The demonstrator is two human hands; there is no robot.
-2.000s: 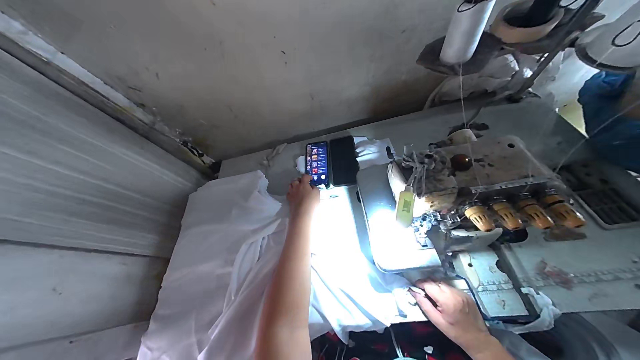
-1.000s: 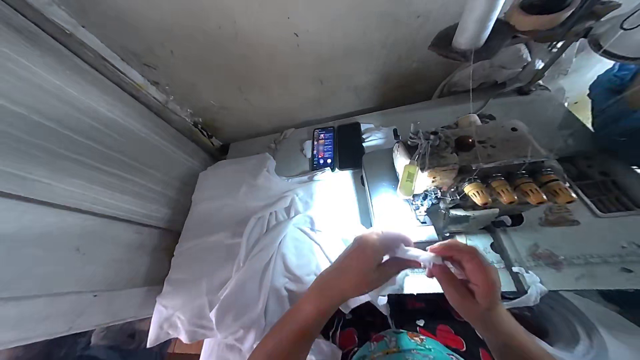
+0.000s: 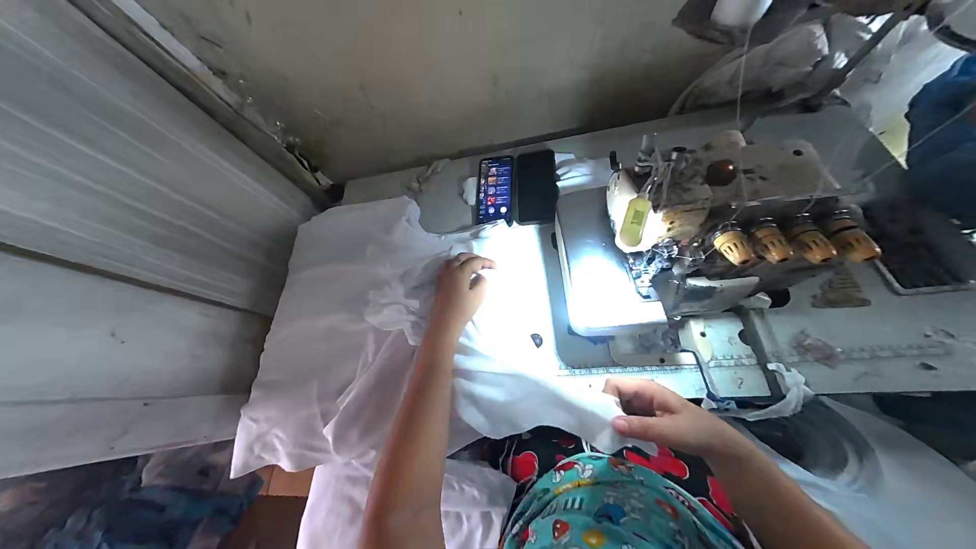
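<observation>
White fabric (image 3: 328, 305) lies in loose folds over the left part of the sewing table and hangs past its front edge. My left hand (image 3: 460, 286) rests on the fabric near the middle, fingers bent; whether it grips any cloth is unclear. Between thumb and fingers, my right hand (image 3: 648, 415) pinches the fabric's right end, in front of the table edge. Right of my left hand stands an overlock sewing machine (image 3: 755, 183) with several yellow-orange tension dials (image 3: 770, 241), its lamp lighting the metal plate (image 3: 602, 282).
A phone with a lit screen (image 3: 494, 191) and a dark phone or case (image 3: 536, 187) lie behind the fabric. A wall (image 3: 457, 69) rises behind the table, and a pale panel (image 3: 130, 168) stands at the left. A white scrap (image 3: 789, 393) hangs at the front edge.
Two seconds ago my left hand was at the phone; one second ago both hands were together before the machine, holding something white. Now they are apart, the left on the fabric, the right holding its end.
</observation>
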